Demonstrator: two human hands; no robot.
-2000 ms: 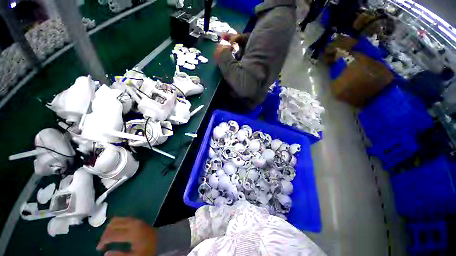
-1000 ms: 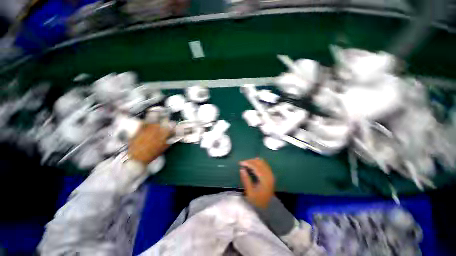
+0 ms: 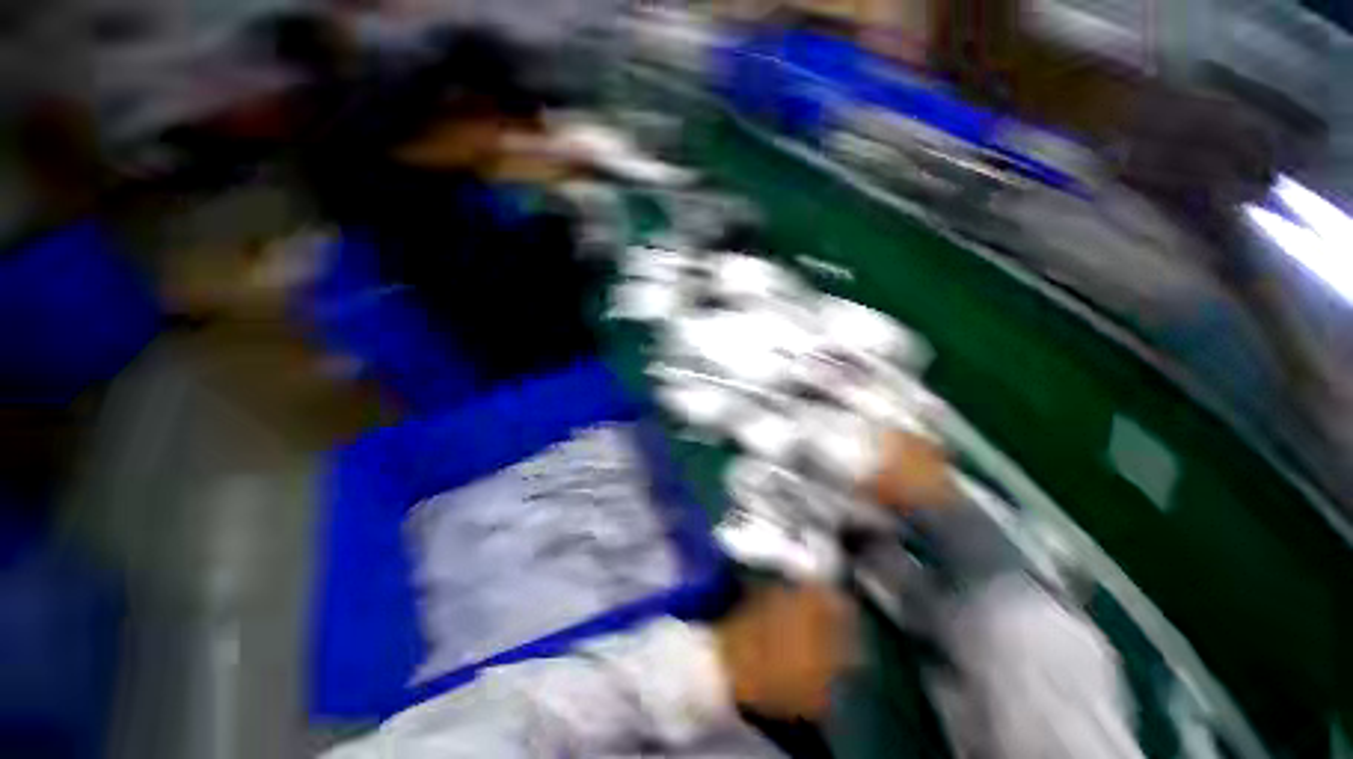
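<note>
The view is strongly blurred. A pile of white camera bodies (image 3: 809, 363) lies on the green bench. My right hand (image 3: 913, 472), with a grey cuff, is at the pile's right side, touching or just over white parts; its fingers are too blurred to read. My left hand (image 3: 787, 648) is nearer to me, by the bench's near edge and below the white parts. Whether either hand holds anything cannot be told.
A blue crate (image 3: 361, 556) with whitish flat parts stands left of the bench. A dark-clothed person (image 3: 505, 252) is at the bench farther up, with a hand near white parts. More blue containers show at the far left and across the bench.
The view has swung from the right side, across the bench, to the left. My right hand has moved onto or over the left pile; my left hand has come back towards the near edge.
</note>
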